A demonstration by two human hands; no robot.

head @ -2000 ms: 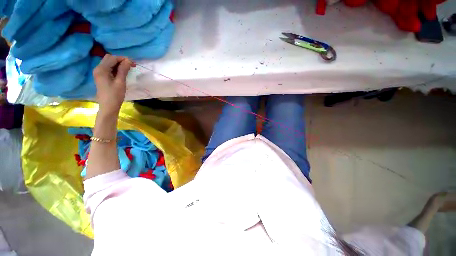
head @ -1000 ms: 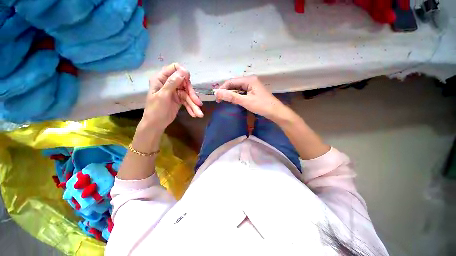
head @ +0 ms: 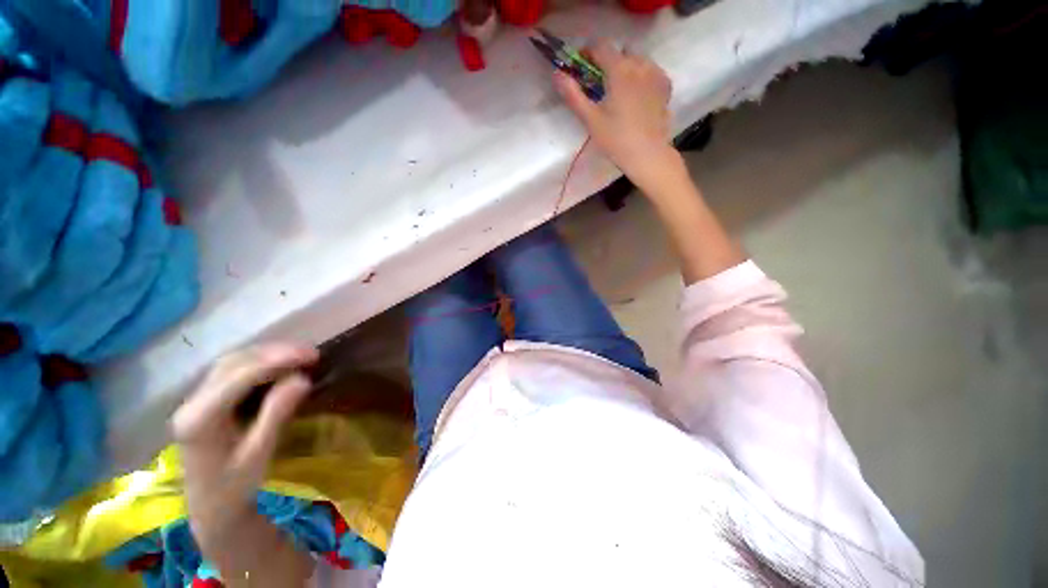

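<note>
My right hand [head: 630,115] is over the table, its thumb and fingers around the thread snips [head: 569,63], whose open blades point up and left. My left hand [head: 244,414] is blurred at the table's front edge, its thumb and forefinger pinched together. A fine red sewing thread [head: 460,309] runs from near the left fingertips across my jeans. A red length also hangs from beside the right hand over the table edge. A needle cannot be made out for certain.
Light-blue plush pieces with red bands [head: 75,241] are piled at the left. Red bows [head: 379,25] lie along the table's far side. A yellow bag [head: 362,465] with blue and red pieces stands below the table at the left.
My hands have moved apart: the right up onto the table to the snips, the left down and left. The view has turned, so the table edge now slants.
</note>
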